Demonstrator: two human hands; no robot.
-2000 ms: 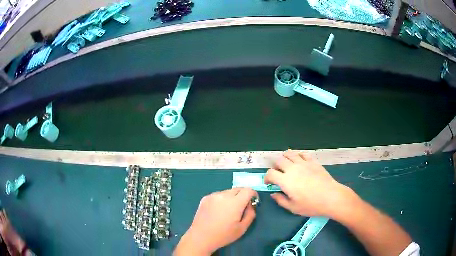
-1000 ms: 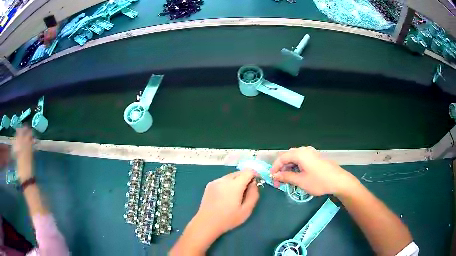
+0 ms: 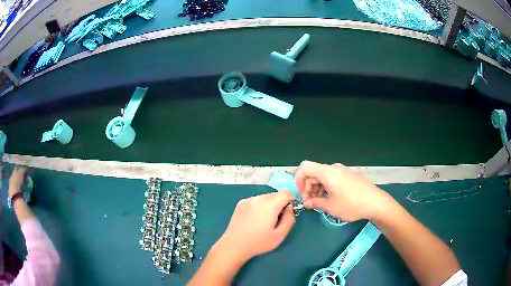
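Note:
A teal housing (image 3: 283, 181) lies on the near bench under my hands, its handle end against the pale rail and its round grille end partly hidden below my right hand. My left hand (image 3: 260, 223) pinches a small silvery board (image 3: 297, 208) at its fingertips. My right hand (image 3: 339, 192) is bent over the housing, fingertips together close to the board; whether they hold anything is hidden. A second teal housing (image 3: 356, 248) lies nearer to me, its round end at the bottom edge.
Rows of boards (image 3: 168, 223) lie left on the bench. Several teal housings, one central (image 3: 255, 96), lie on the dark conveyor (image 3: 314, 139). Another worker's arm (image 3: 33, 240) is at the left edge. A thin thread (image 3: 442, 194) lies right. Teal parts (image 3: 106, 25) heap on the far shelf.
The conveyor housings have moved left. The housing under my hands has turned to a slant, its round end now showing. My left hand remains on the board. The other worker's arm has come into view.

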